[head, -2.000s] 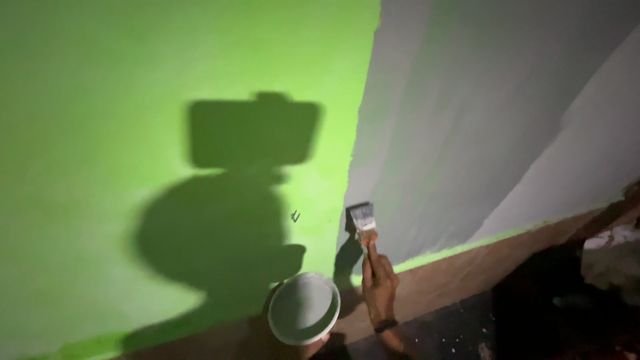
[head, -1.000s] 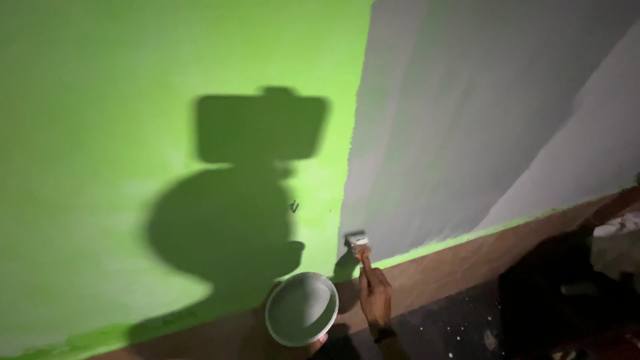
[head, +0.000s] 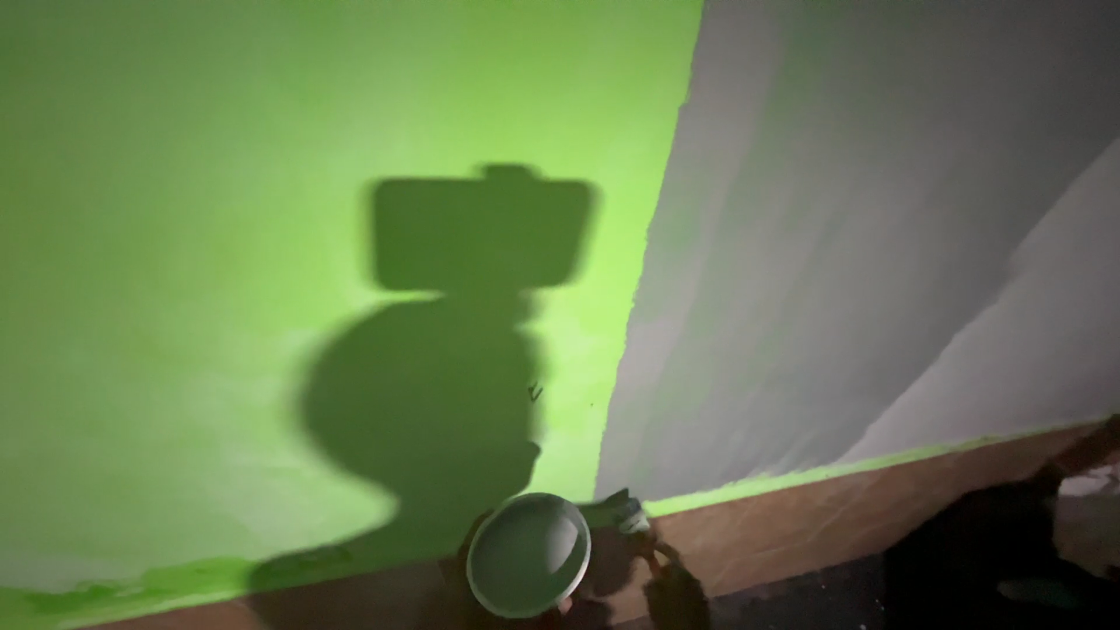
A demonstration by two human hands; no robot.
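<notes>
A round pale container holding greyish paint is at the bottom centre, near the foot of the wall. My left hand grips it from below; only bits of the fingers show around its rim. Just right of the container, my right hand holds a paintbrush by its handle, bristles pointing up and left at the lower edge of the grey paint. The wall is bright green on the left and grey on the right, with an uneven border between them.
A brown skirting band runs along the wall's foot, with a thin green strip above it. The dark floor bears light specks. At the lower right are a dark shape and a pale object. Shadows fall on the green wall.
My right hand and the brush have moved down the grey edge to the wall's foot, close beside the container. My left hand still holds the container.
</notes>
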